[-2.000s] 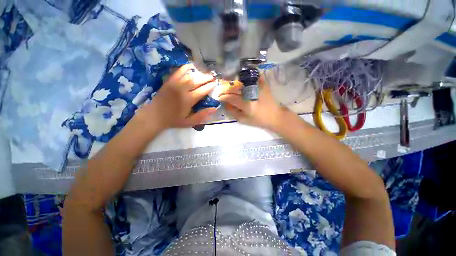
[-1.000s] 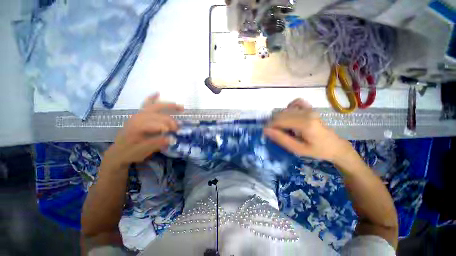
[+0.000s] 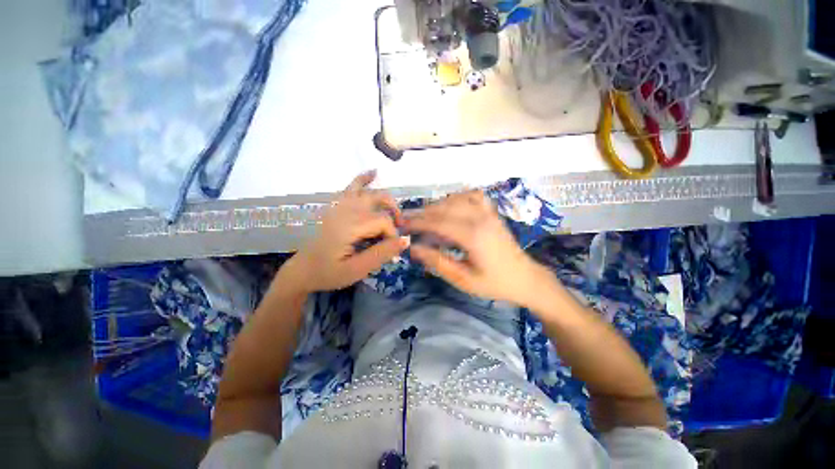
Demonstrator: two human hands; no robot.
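The blue floral garment piece (image 3: 529, 203) is at the table's front edge and over the lap, partly hidden by my hands. My left hand (image 3: 352, 240) and my right hand (image 3: 471, 243) are close together at its upper edge, fingertips nearly meeting, and both hold the cloth. The edge between the fingers is mostly covered. The white machine bed (image 3: 549, 114) with its dark outline lies behind the hands, with no cloth under the needle area.
A pale blue floral piece (image 3: 156, 101) with dark seam edges lies at left. Yellow scissors (image 3: 608, 137) and red scissors (image 3: 679, 147) lie right, before lilac strips (image 3: 641, 46). A slim tool (image 3: 764, 165) is further right. Blue crates (image 3: 137, 385) holding cloth are below the table.
The cloth came away from the needle to the table's front edge, first stretched between spread hands. Since then my hands have drawn together at its edge.
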